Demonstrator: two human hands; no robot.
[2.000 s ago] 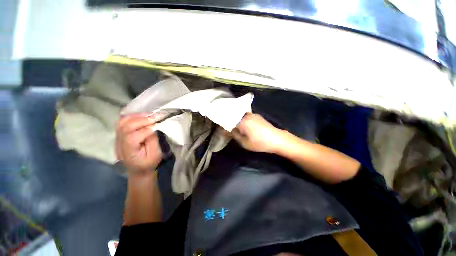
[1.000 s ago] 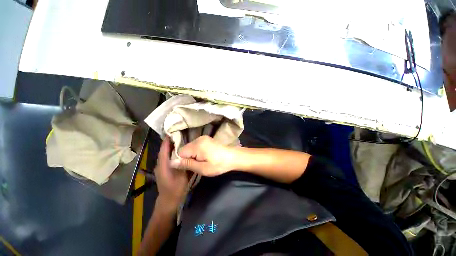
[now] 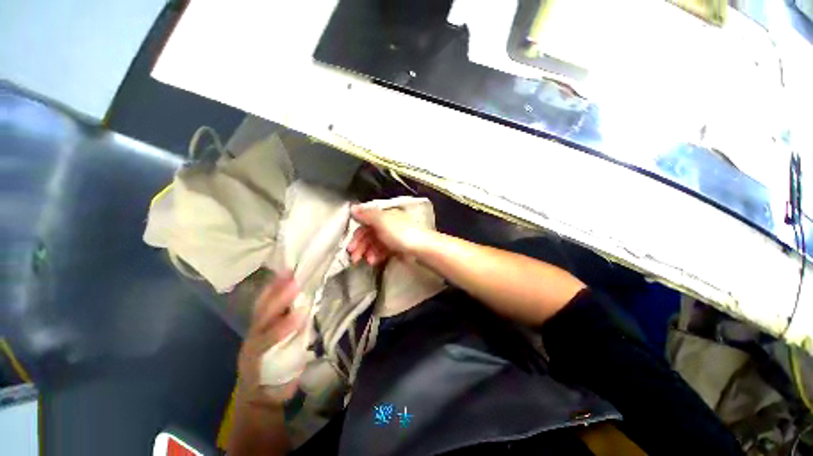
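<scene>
A beige canvas bag (image 3: pixel 314 240) lies open across my lap, with its pale raw seam edge running up between my hands. My right hand (image 3: pixel 383 233) pinches the top of this edge between thumb and fingers, its other fingers curled. My left hand (image 3: pixel 272 334) is blurred at the lower left side of the cloth, fingers spread along it; whether it grips the cloth is unclear. No tool can be made out in either hand. Thin straps hang in folds below my right hand.
Another beige bag (image 3: pixel 223 209) with a loop lies at left on a grey board. A long white table (image 3: pixel 446 151) with a yellow-taped edge crosses above my lap. A beige bag pile (image 3: pixel 731 370) is at right. My dark apron (image 3: pixel 463 392) covers my lap.
My hands have moved apart, my right hand upward along the seam and my left hand down and left. The bag is spread wider. The view has turned and shifted.
</scene>
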